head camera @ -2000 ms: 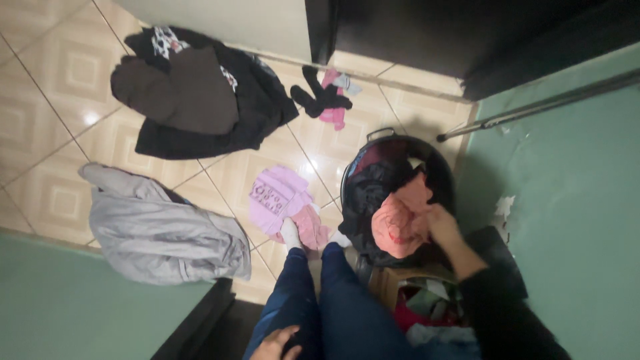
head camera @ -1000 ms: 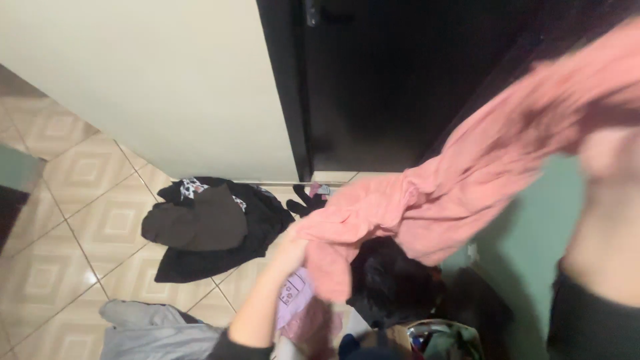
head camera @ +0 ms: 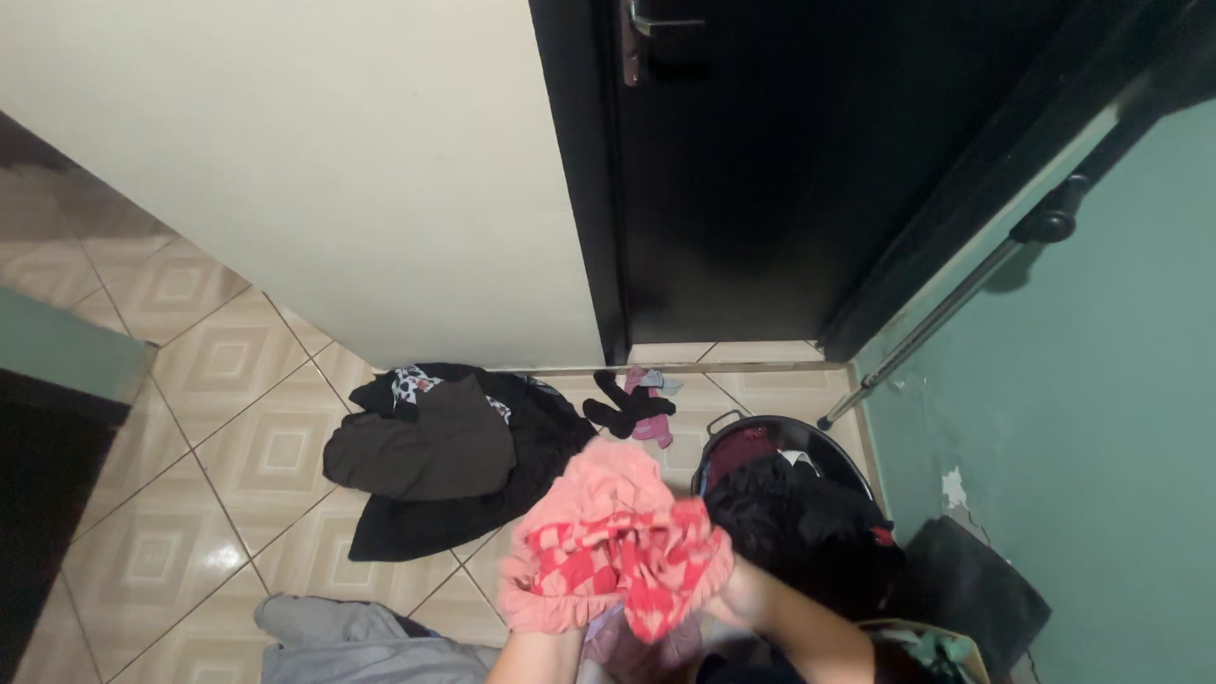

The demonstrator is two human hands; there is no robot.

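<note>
A pink garment (head camera: 608,484) with a red and pink checked part is bunched up between my two hands, low in the middle of the view. My left hand (head camera: 541,646) is inside or under its gathered edge, the fingers covered by cloth. My right hand (head camera: 731,594) grips its right side. Just to the right stands a round black tub (head camera: 845,456) with dark clothes (head camera: 798,513) in it. Beneath the garment, partly hidden, lie mauve clothes (head camera: 646,646) on the floor.
A dark clothes pile (head camera: 427,456) lies left on the tiles, a grey garment (head camera: 380,646) below it. Socks (head camera: 632,408) lie by the black door (head camera: 731,190). A metal crutch or pole (head camera: 931,332) leans on the green wall. A black box-like thing (head camera: 974,589) stands beside the tub.
The pink garment was at the tub in my right hand, then stretched out between both hands to the upper right. Now it is bunched low in front of me, its checked part showing.
</note>
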